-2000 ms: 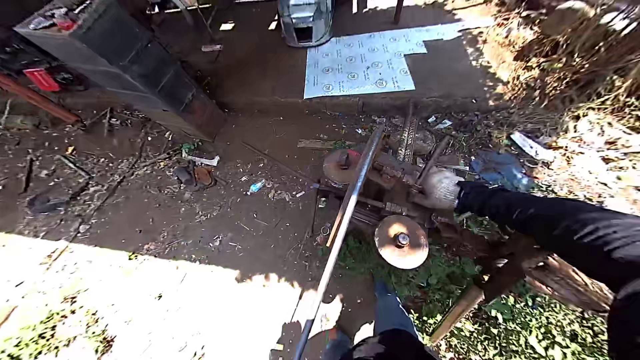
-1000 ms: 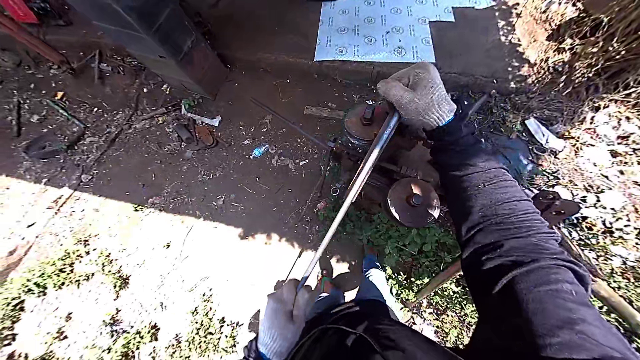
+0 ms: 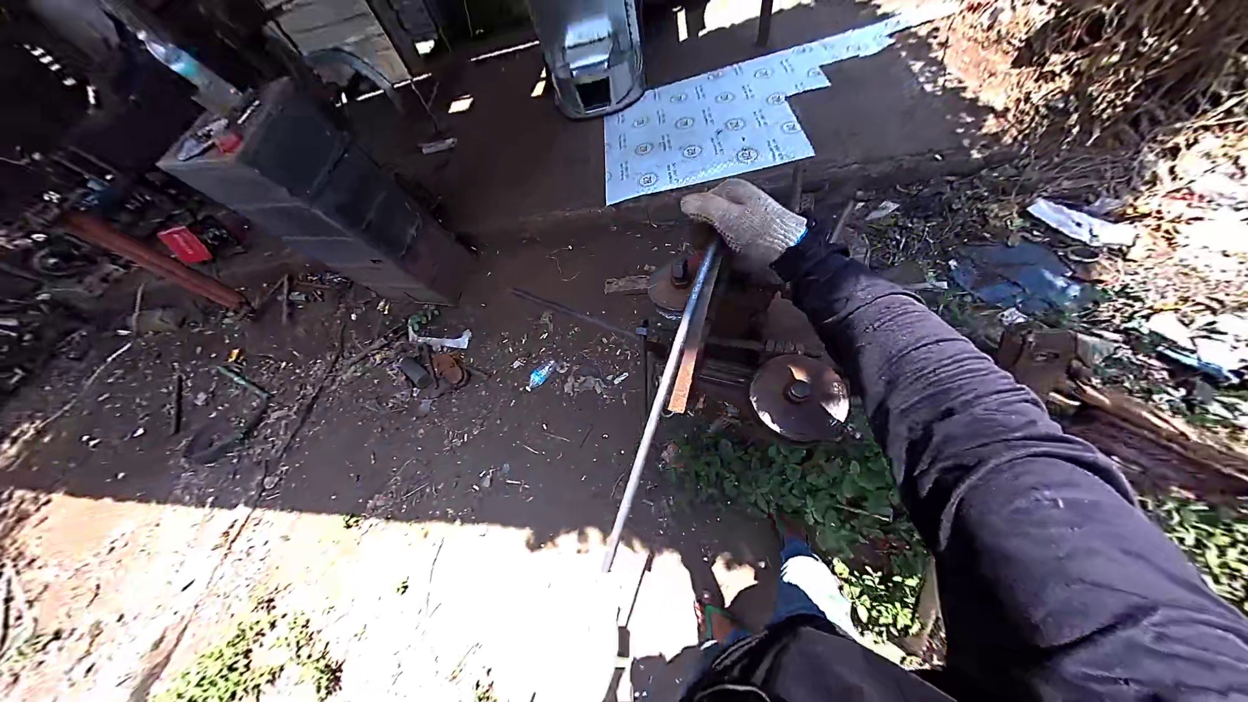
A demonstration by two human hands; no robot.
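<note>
My right hand, in a pale knitted work glove, is closed around the upper end of a long metal pipe. The pipe slants down toward my feet, its lower part washed out by sunlight. A short rusty metal strip lies along the pipe's right side, reaching up toward the glove. Beneath them stands a rusty machine with round discs, one disc at the right and another left of the glove. The glove hides part of the machine. My left hand is out of view.
A column of grey blocks leans at the upper left. Patterned sheet material lies on the raised ledge beside a shiny sheet-metal vessel. Leafy plants grow below the machine, and a wooden log lies at the right.
My left hand, on the pipe's lower end one second ago, has gone out of view. My right hand, on the machine two seconds ago, now holds the pipe's upper end.
</note>
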